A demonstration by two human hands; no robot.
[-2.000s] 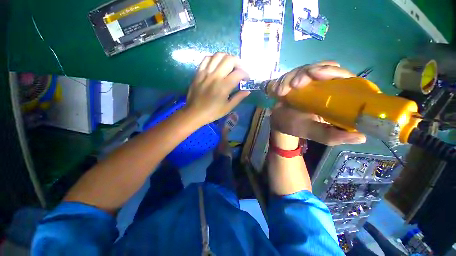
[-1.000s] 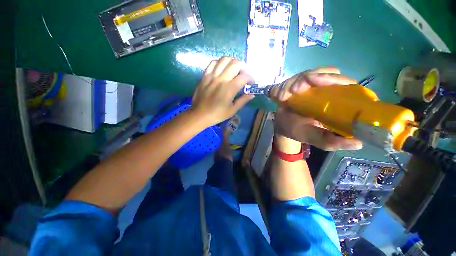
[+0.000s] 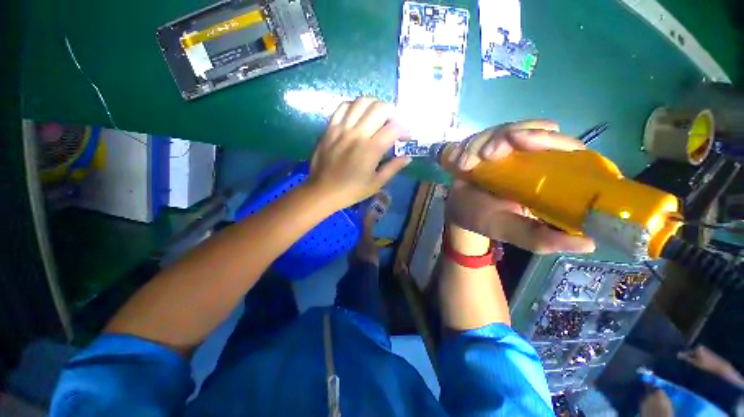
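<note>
A phone mid-frame assembly [image 3: 428,89], bright white with cutouts, lies on the green bench. My right hand [image 3: 506,175] is closed around the yellow-orange electric screwdriver [image 3: 563,183], held nearly level. Its tip is at the right of the phone's near end, where a small dark board [image 3: 414,150] shows. I cannot tell whether the tip touches a screw. My left hand [image 3: 355,151] is at the near left corner of the phone, fingertips against its edge, steadying it.
A phone with open back [image 3: 242,45] lies at the upper left. A small board [image 3: 511,57] rests on a white slip [image 3: 499,16]. A tape roll [image 3: 677,134] and thin dark tool [image 3: 594,133] are at right. Below right are a blister tray of parts [image 3: 583,313] and another person's hands [image 3: 710,362].
Hands, screwdriver and phone keep nearly the same places relative to each other. The view has shifted slightly. Another person's hands and blue sleeve have come into view at the lower right.
</note>
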